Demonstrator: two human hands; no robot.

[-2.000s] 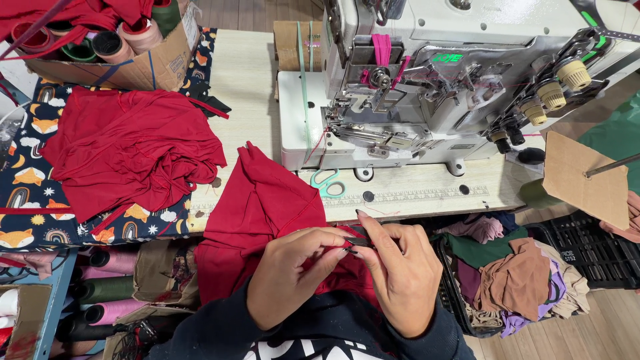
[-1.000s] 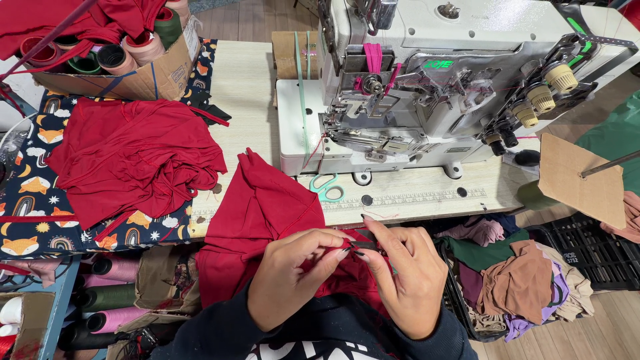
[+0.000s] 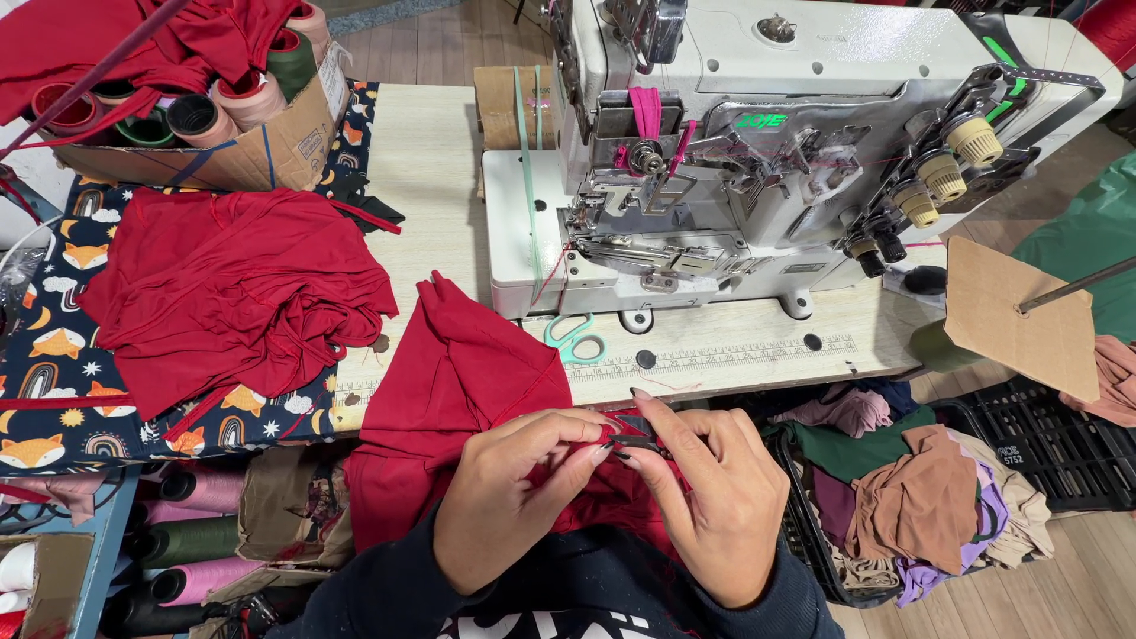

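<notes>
Between finger and thumb, my left hand (image 3: 528, 488) pinches the edge of a red fabric garment (image 3: 470, 373), which lies over the table edge and across my lap. My right hand (image 3: 710, 488) holds a small dark metal tool (image 3: 637, 438), probably thread snips, its tip at the pinched red edge; the fingers partly hide it. Beyond my hands, turquoise-handled scissors (image 3: 577, 341) lie beside the white industrial sewing machine (image 3: 657, 240). A second heap of red fabric (image 3: 240, 293) rests to the left on a fox-print cloth (image 3: 53, 382).
A cardboard box of thread cones (image 3: 213, 151) stands at the back left. More cones (image 3: 204, 537) are under the table. To the right are a black crate of fabric pieces (image 3: 799, 524) and a cardboard piece on a rod (image 3: 1021, 311). A ruler scale (image 3: 728, 355) runs along the table's front.
</notes>
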